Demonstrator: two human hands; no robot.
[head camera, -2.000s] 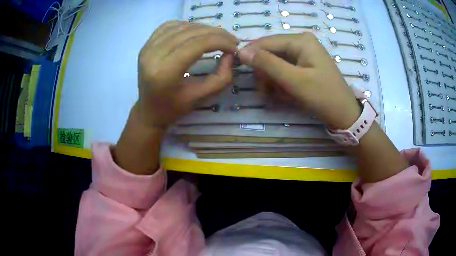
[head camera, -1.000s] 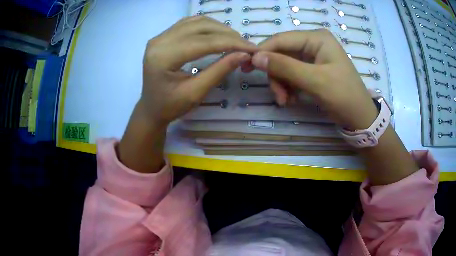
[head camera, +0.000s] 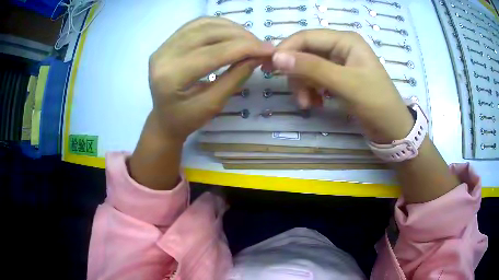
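Note:
My left hand (head camera: 199, 76) and my right hand (head camera: 344, 76) meet at their fingertips above the white foam board (head camera: 328, 128). Thumbs and forefingers are pinched together, and the right hand's other fingers curl below. Anything between the fingertips is too small or hidden to make out. The board carries columns of two-ended wired components, such as this one (head camera: 285, 23), each with round metallic ends and a thin brown link. My hands cover part of the middle and left columns.
Brown cardboard layers (head camera: 306, 158) lie under the board's near edge. A second foam board (head camera: 468, 109) with components is at the right. Yellow tape (head camera: 295, 183) lines the table front. A green label (head camera: 82, 144), blue folders (head camera: 50, 109) and a white cable (head camera: 74, 22) are at the left.
Since the earliest frame, the board and table have shifted slightly right in view. Since the middle frame, my left fingers have drawn closer together and tilted slightly; the hands still meet at the fingertips.

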